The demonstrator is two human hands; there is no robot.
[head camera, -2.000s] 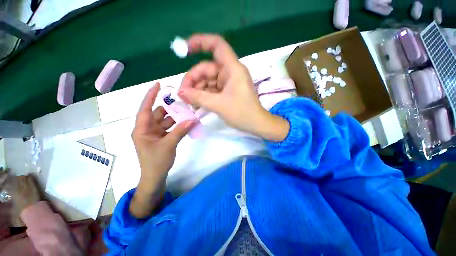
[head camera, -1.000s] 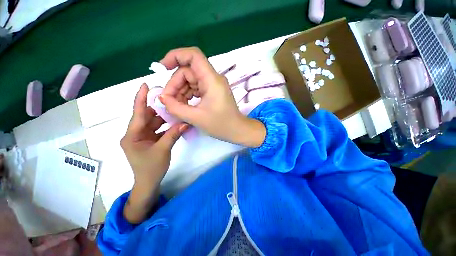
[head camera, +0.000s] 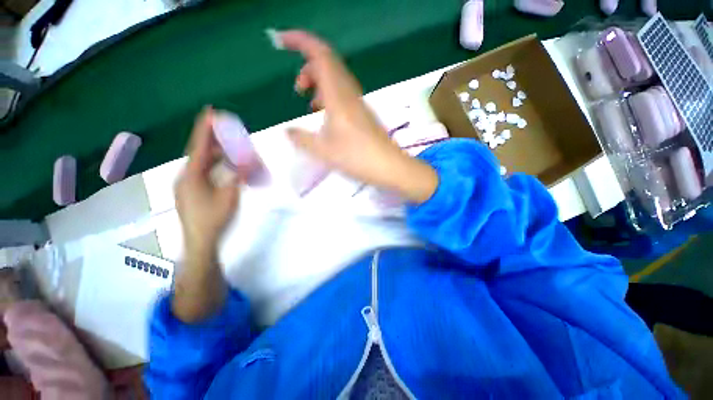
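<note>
My left hand (head camera: 205,187) holds a pink device (head camera: 233,139) between thumb and fingers above the white table (head camera: 266,226). The device is blurred, and no dark window shows on its visible side. My right hand (head camera: 344,117) is raised to the right of it, fingers apart, not touching the device. A small white piece (head camera: 274,38) is at the tip of its index finger, over the green belt. More pink devices (head camera: 426,134) lie on the table, partly behind my right wrist.
Pink devices (head camera: 120,157) lie on the green belt (head camera: 195,62). A cardboard box (head camera: 559,117) with scattered white pieces and blister trays (head camera: 625,117) with a grid sheet (head camera: 680,86) are at right. A label sheet (head camera: 117,305) and a person's pink sleeve (head camera: 51,348) are at left.
My right hand has moved up and away from the device, and its fingers have spread. My left hand has shifted left with the device, which now shows a plain side.
</note>
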